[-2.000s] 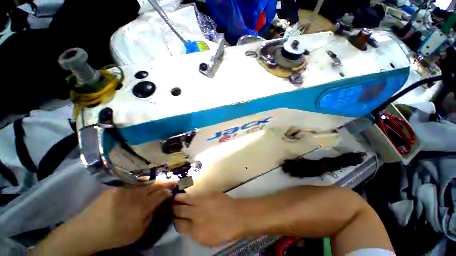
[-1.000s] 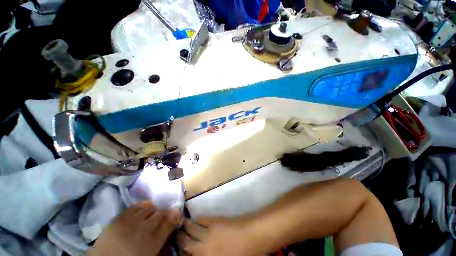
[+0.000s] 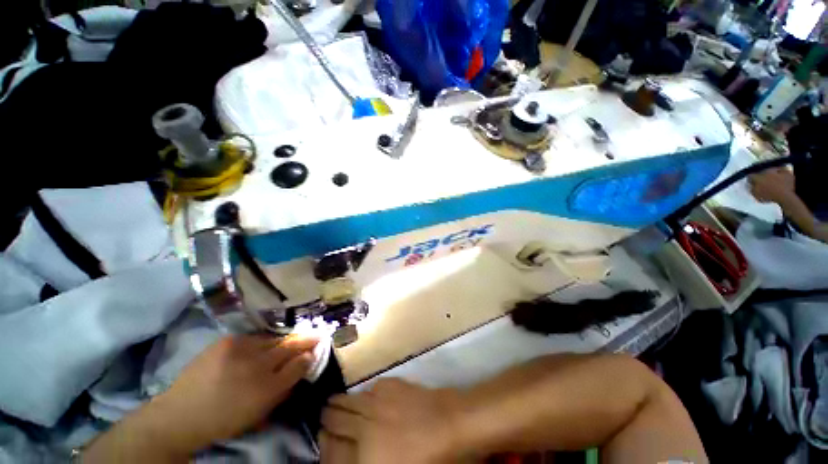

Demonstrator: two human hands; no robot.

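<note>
My left hand lies just below the needle area, its fingertips on pale cloth under the bright light. My right hand is to its right and nearer me, its curled fingers on the black fabric. The black fabric runs from the presser foot down between my hands. The pale garment panel with a black stripe drapes left of the white and blue sewing machine. The undersides of both hands are hidden, and the needle is lost in glare.
A dark fuzzy strip lies on the machine bed. A side tray with red-handled items stands at the right. The thread post rises at the head's top left. Another person's arm shows at the right edge. Cloth is heaped at lower right.
My left hand has moved up to the needle area from lower down, where a pale cloth edge showed. More black fabric now shows between my hands. The camera view has shifted.
</note>
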